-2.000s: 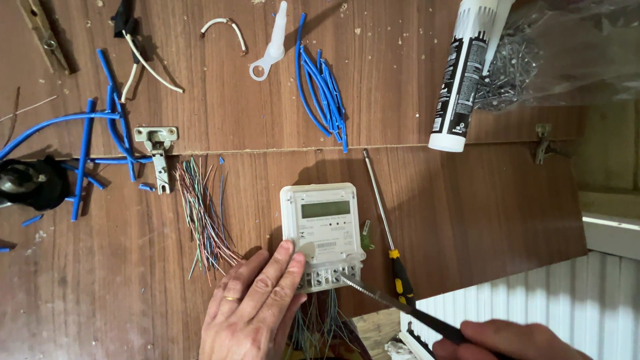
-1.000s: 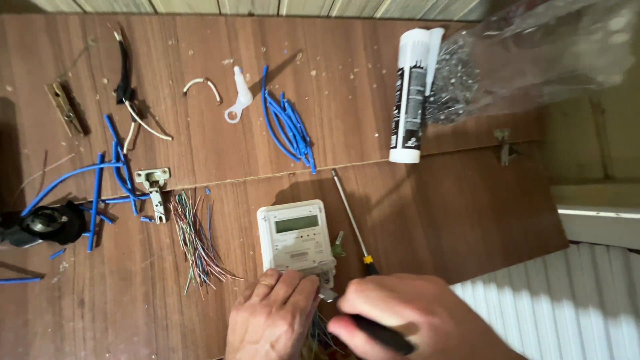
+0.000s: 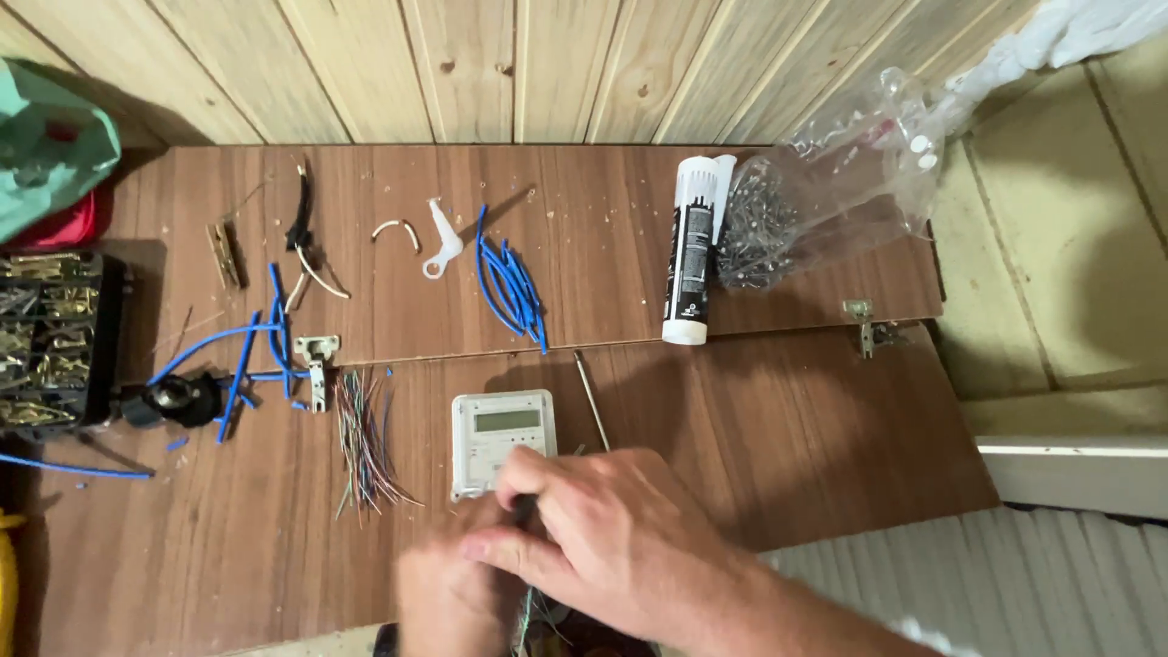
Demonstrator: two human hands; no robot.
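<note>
A white electricity meter [image 3: 506,429] with a grey display lies on the brown wood panel, its lower end hidden by my hands. My right hand [image 3: 611,529] is closed around the dark handle [image 3: 525,509] of a tool, whose tip is hidden. Blurred and close against it, my left hand [image 3: 447,584] is at the meter's lower end; what it holds cannot be made out. Thin wires [image 3: 526,611] hang below the hands. A screwdriver shaft [image 3: 591,400] lies right of the meter, its handle covered. Left of the meter is a bundle of thin coloured wires [image 3: 365,447].
Blue cable pieces [image 3: 513,287], a white plastic nozzle [image 3: 443,239] and a white and black cartridge [image 3: 689,251] lie farther back, beside a clear bag of metal fasteners [image 3: 762,219]. At left are a compartment box [image 3: 55,338], a wooden clothespin [image 3: 224,254] and a metal hinge [image 3: 317,365].
My right hand has moved left with the tool, up against my left hand, and its handle is now more upright. The view has shifted, showing more of the plank wall.
</note>
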